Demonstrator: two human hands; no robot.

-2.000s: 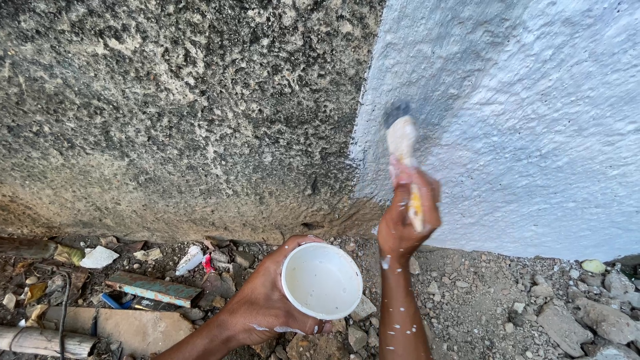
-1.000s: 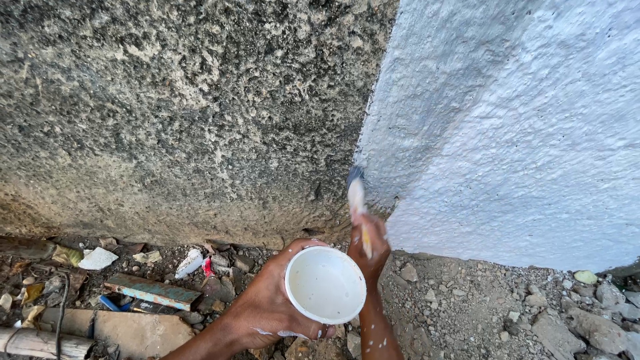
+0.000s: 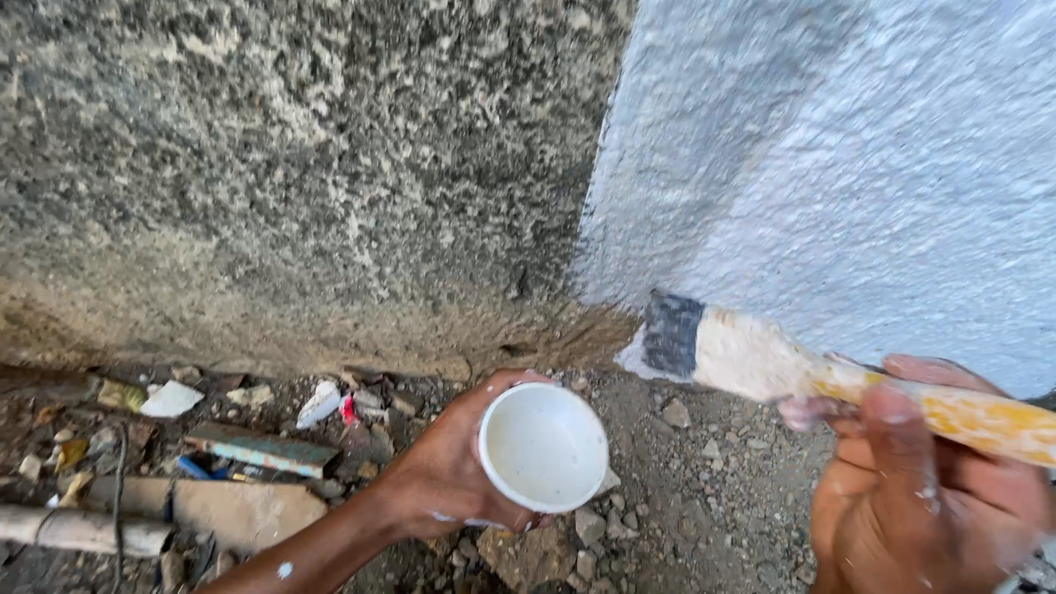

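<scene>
My left hand [image 3: 462, 470] is wrapped around a white plastic cup [image 3: 543, 447] with pale paint inside. In my right hand [image 3: 924, 470] is a paintbrush [image 3: 751, 355] with dark bristles and a yellow handle coated in dried paint. Its bristles touch the bottom edge of the painted part of the wall [image 3: 825, 190], which is pale bluish white. To the left, the bare concrete part of the wall [image 3: 313, 181] is rough, grey and mottled. White paint specks dot both hands and my left forearm.
Rubble and gravel [image 3: 685, 511] lie along the wall's foot. At the lower left are a weathered painted strip [image 3: 262, 450], a flat tan board [image 3: 223, 507], a pale pole [image 3: 82, 528], a thin dark cord [image 3: 120, 503] and white fragments [image 3: 172, 399].
My right hand has moved with the paintbrush from the painted edge of the wall down and then right to its lower edge. My left hand still holds the cup.
</scene>
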